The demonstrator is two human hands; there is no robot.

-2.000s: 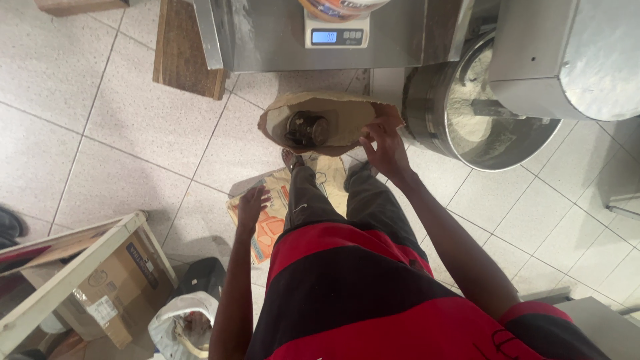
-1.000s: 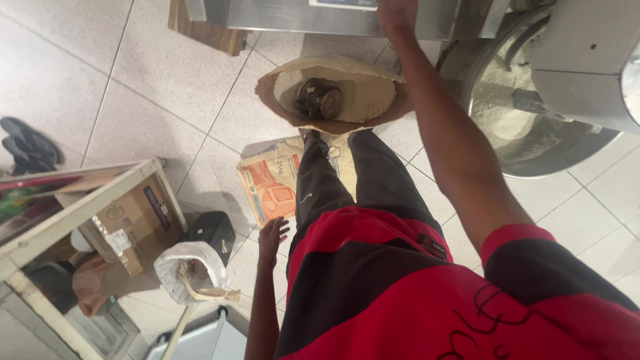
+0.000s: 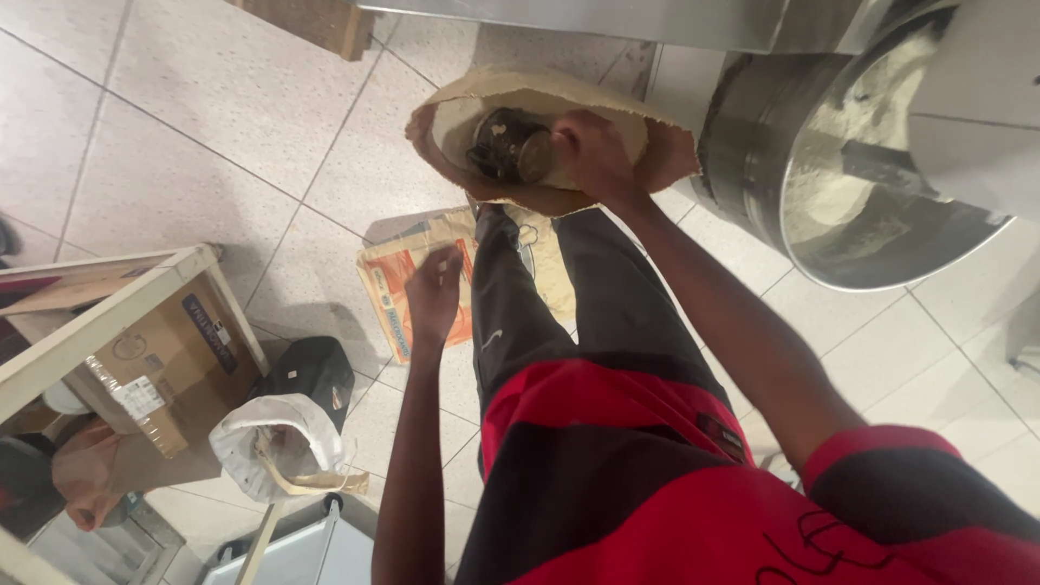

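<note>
An upright paper sack [image 3: 674,154] with a torn, open top stands in front of my feet. Inside it lies a dark metal container [image 3: 505,140] with a round, lighter end. My right hand [image 3: 593,154] reaches into the sack's mouth beside that container, fingers curled; whether it touches or grips anything is unclear. My left hand [image 3: 435,292] hangs above a flattened printed paper sack [image 3: 390,284] on the floor, with its fingers loosely bent and nothing seen in them.
A large steel mixer bowl [image 3: 877,268] with flour stands at right, under the machine's housing [image 3: 975,97]. A steel table edge [image 3: 609,20] crosses the top. At left are a shelf frame [image 3: 89,325] with a cardboard box [image 3: 203,349] and a white bag-lined bin [image 3: 236,447].
My right hand has come down from the steel table into the mouth of the upright sack. The scale seen on the table before is out of view.
</note>
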